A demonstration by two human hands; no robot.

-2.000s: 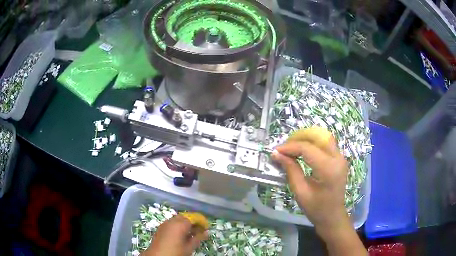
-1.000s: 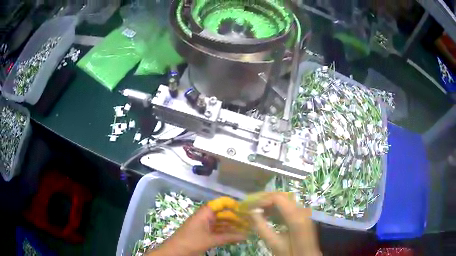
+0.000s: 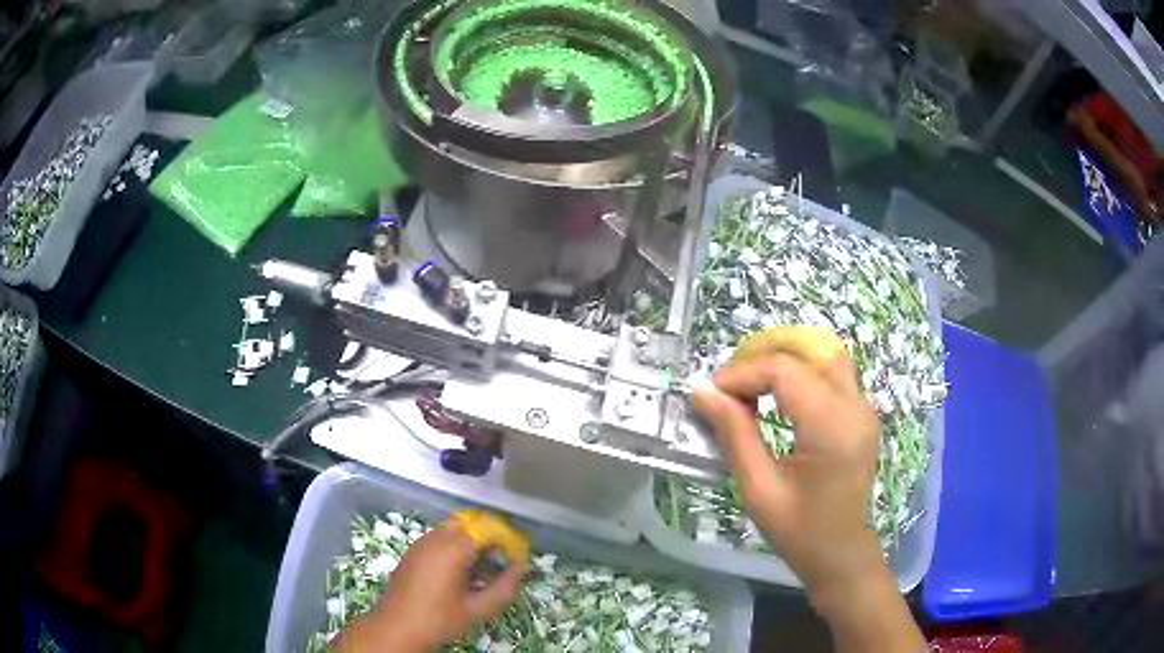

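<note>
My right hand point(image 3: 802, 440), with a yellow finger cot, pinches a small white workpiece point(image 3: 697, 387) at the insertion head point(image 3: 645, 389), at the right end of the machine arm. My left hand point(image 3: 449, 572), with yellow-orange finger cots, is low over the front parts bin point(image 3: 291, 561), which is full of white-and-green workpieces point(image 3: 613, 610). Its thumb and fingers are curled; whether they hold a part is hidden. The right-hand parts bin point(image 3: 936, 485), heaped with workpieces, lies behind and beside my right hand.
The vibratory bowl point(image 3: 523, 211) with green pieces stands behind the slide point(image 3: 421, 319). Green bags point(image 3: 230, 185) and loose white parts point(image 3: 259, 351) lie left. Other bins point(image 3: 96, 191) are far left. A blue lid point(image 3: 996, 472) is at right, and a red stool point(image 3: 115, 542) lower left.
Since one second ago, my hands have parted. My right hand has moved up to the insertion head with a workpiece; my left has moved left over the front bin. The camera view has shifted.
</note>
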